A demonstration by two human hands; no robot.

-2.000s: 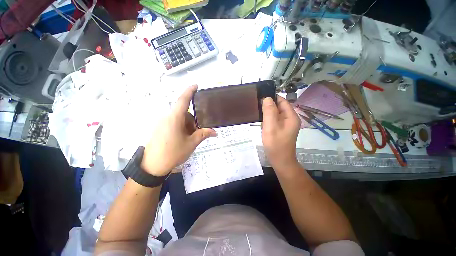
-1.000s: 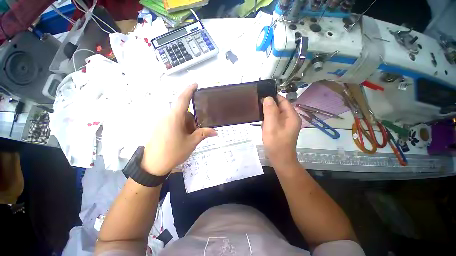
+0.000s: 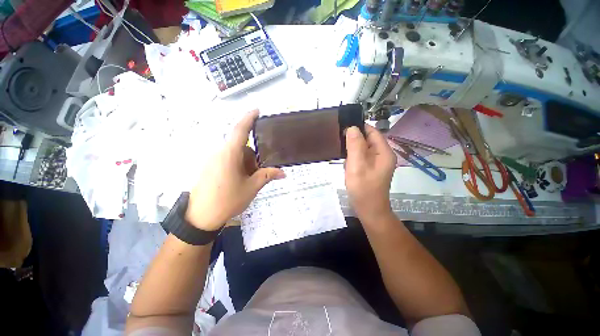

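A black smartphone with a dark brownish screen is held sideways between both hands in the middle of the view. My left hand, with a black band on the wrist, grips its left end, thumb at the lower edge. My right hand grips its right end, thumb on the front near the corner. A white paper sheet with handwritten lines lies below the phone, over the table's front edge. Its upper part is hidden by the phone and my left hand.
White fabric with small red prints lies at left. A calculator is behind the phone. The sewing machine stands at right. Blue snips and orange-red shears lie before it, above a ruler tape.
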